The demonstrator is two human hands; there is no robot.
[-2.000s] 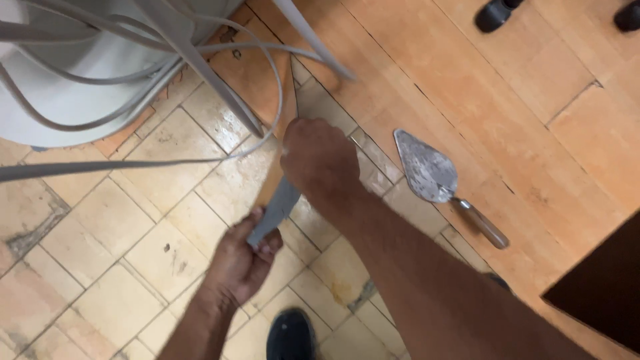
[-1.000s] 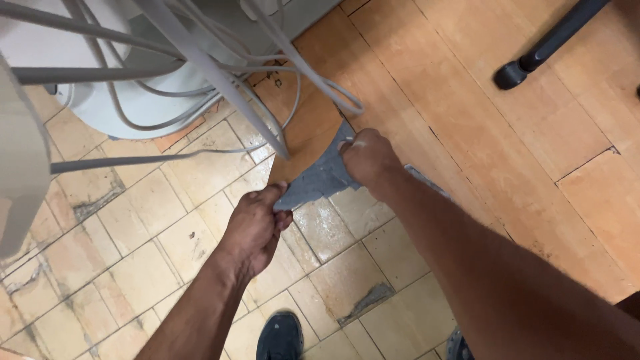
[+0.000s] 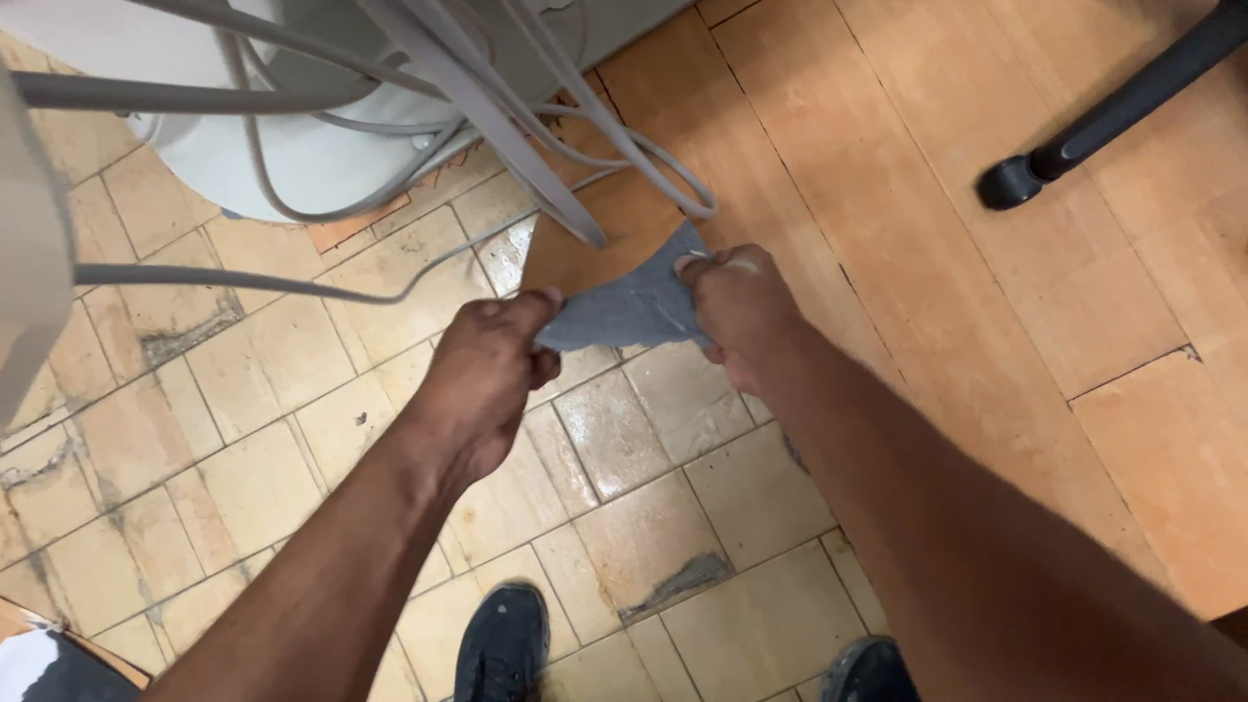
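Observation:
A flexible sheet of floor covering (image 3: pixel 624 310), orange wood-look on its face and grey on its underside, is folded back between my hands. My left hand (image 3: pixel 492 375) pinches its left end, thumb on top. The right end of the grey fold is gripped by my right hand (image 3: pixel 746 307). Beyond the fold, the orange face (image 3: pixel 585 249) runs back beneath several grey cables (image 3: pixel 673 180). Below my hands lie old beige floor tiles (image 3: pixel 604 419), shiny in places.
A white rounded equipment base (image 3: pixel 224 166) stands at the upper left, with grey hoses across it. Wood-look flooring (image 3: pixel 975 390) covers the right side. A black caster leg (image 3: pixel 1092 127) is at the upper right. My dark shoes (image 3: pixel 502 639) rest at the bottom.
The grey underside has come to be stretched between my two hands, which were close together two seconds ago. The pointed trowel seen at the right then is out of sight. The view has shifted.

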